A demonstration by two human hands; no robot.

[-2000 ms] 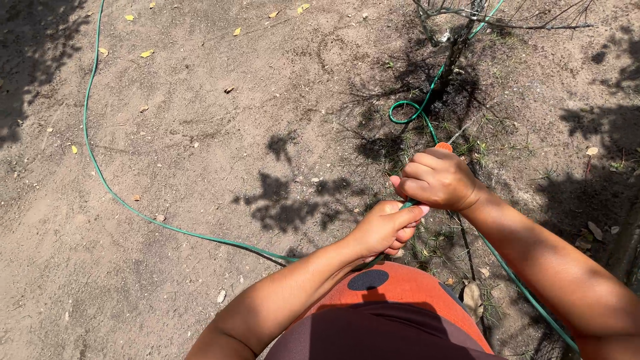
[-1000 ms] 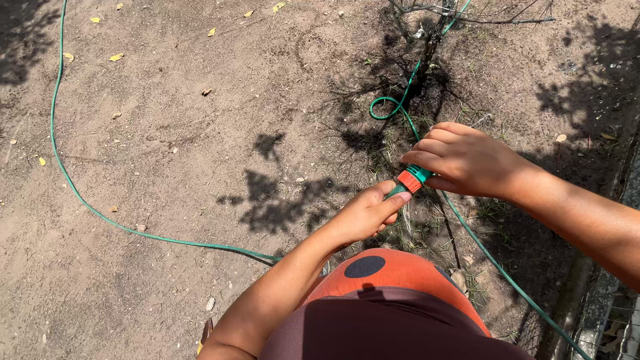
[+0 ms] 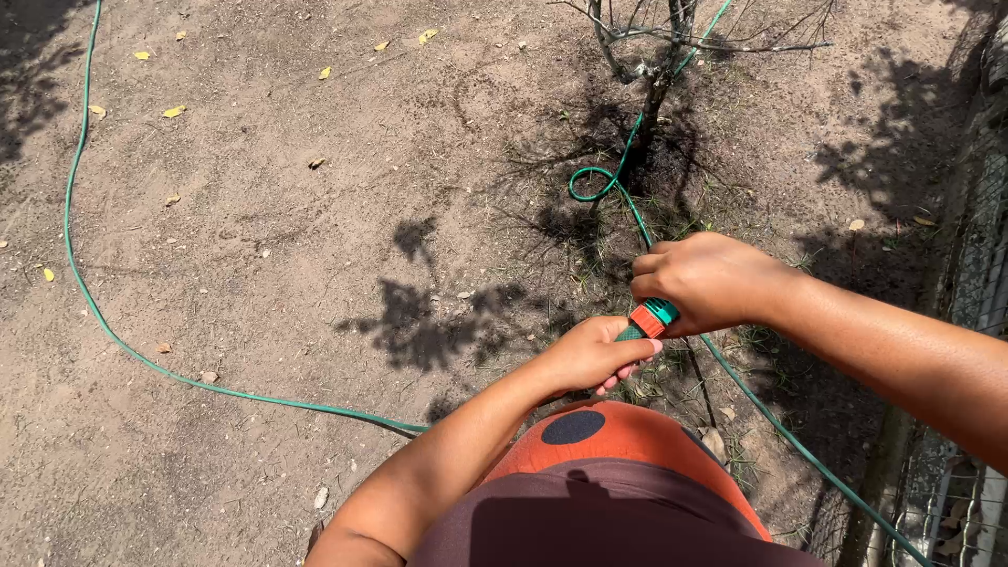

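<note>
My left hand (image 3: 602,354) is closed around the end of a green garden hose (image 3: 632,334), just below an orange and green hose connector (image 3: 652,317). My right hand (image 3: 705,279) grips the upper, green part of that connector, its fingers curled over and hiding what lies beyond. Both hands are close together in front of my body. From beneath my left forearm a green hose (image 3: 276,400) curves away over the soil to the left. Another stretch of green hose (image 3: 795,443) runs from the lower right up behind my right hand and forms a small loop (image 3: 592,184).
A thin, bare-branched tree (image 3: 655,94) stands at the top right, with the hose passing by its trunk. Along the right edge lie a concrete border and wire mesh (image 3: 965,504). Dry leaves (image 3: 174,112) are scattered on the sandy ground.
Two seconds ago my hands covered most of the connector; its orange collar and green part now show between them. My right hand has shifted its hold on it.
</note>
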